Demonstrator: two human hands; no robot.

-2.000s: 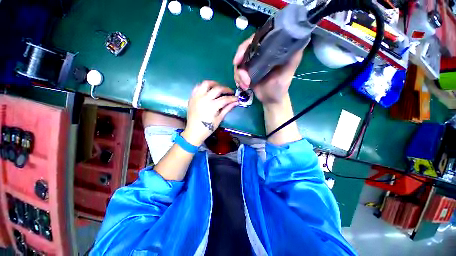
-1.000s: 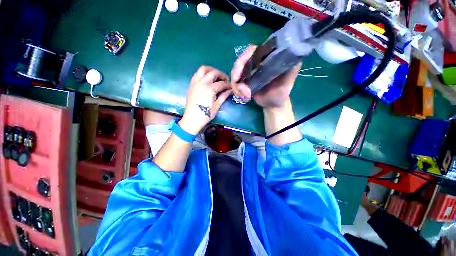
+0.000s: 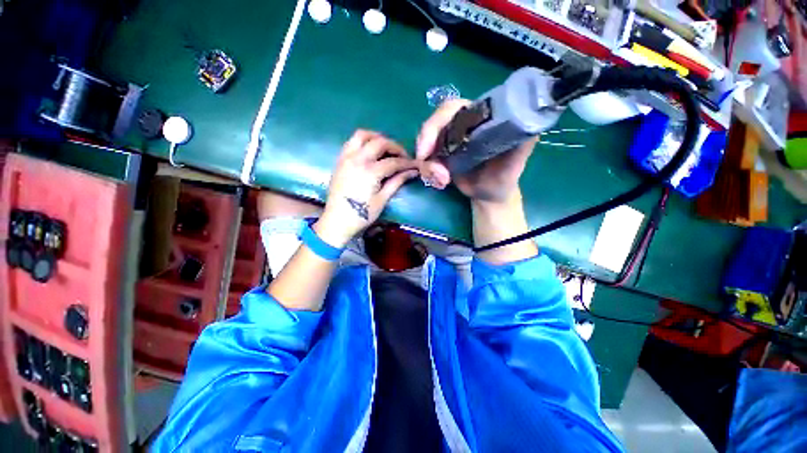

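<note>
My right hand [image 3: 482, 168] is closed around a thick grey electric screwdriver [image 3: 500, 119] with a black cord, tilted with its lower end toward my left fingertips. My left hand [image 3: 365, 181] pinches a small round unit at the front edge of the green mat [image 3: 336, 97]. The unit is mostly hidden by the fingers of both hands; only a bit of pale rim shows. The screwdriver's tip is hidden too.
A small circuit assembly [image 3: 216, 70] lies back left, near a solder wire spool [image 3: 78, 99]. White discs [image 3: 374, 20] line the back. Tweezers [image 3: 562, 137] and a white paper [image 3: 618, 237] lie right. Red trays [image 3: 66, 305] stand left. A blue sleeve [image 3: 768, 411] shows lower right.
The grey screwdriver has tilted flatter and its upper end has come lower. The unit, showing clearly at first, is now mostly covered by my fingers. A blue sleeve has appeared at the lower right.
</note>
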